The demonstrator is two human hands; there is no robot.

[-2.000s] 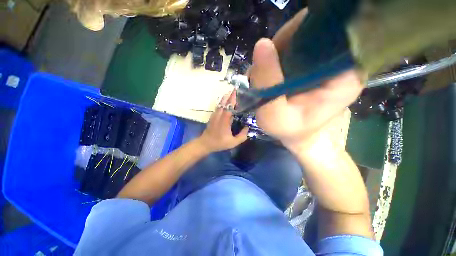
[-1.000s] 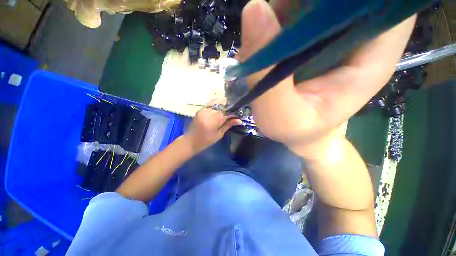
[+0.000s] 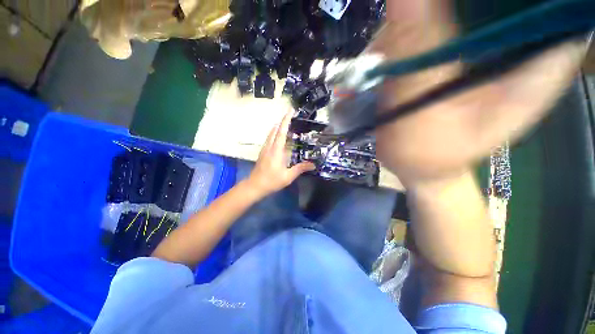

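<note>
A black socket strip housing [image 3: 339, 158] with shiny parts inside lies on the cream work board [image 3: 231, 121] at its front edge. My left hand [image 3: 277, 163] holds the housing's left end, thumb on the near side and fingers on the far side. My right hand [image 3: 434, 117] is large and blurred near the camera, around a dark teal tool [image 3: 483, 40] that looks like a power screwdriver. The tool's blurred silver nose points down left above the housing. The right fingertips are partly hidden or blurred.
A heap of black socket modules [image 3: 306, 32] lies behind the board, with a brown paper bag [image 3: 156, 23] at upper left. A blue tote [image 3: 59, 202] at left holds black housings [image 3: 150, 179] with yellow wires. A clear plastic bag [image 3: 391, 267] shows below the bench edge.
My right hand and the tool have moved right, uncovering more of the housing. My left hand has opened out from a tighter, lower pose and now lies along the housing's left end.
</note>
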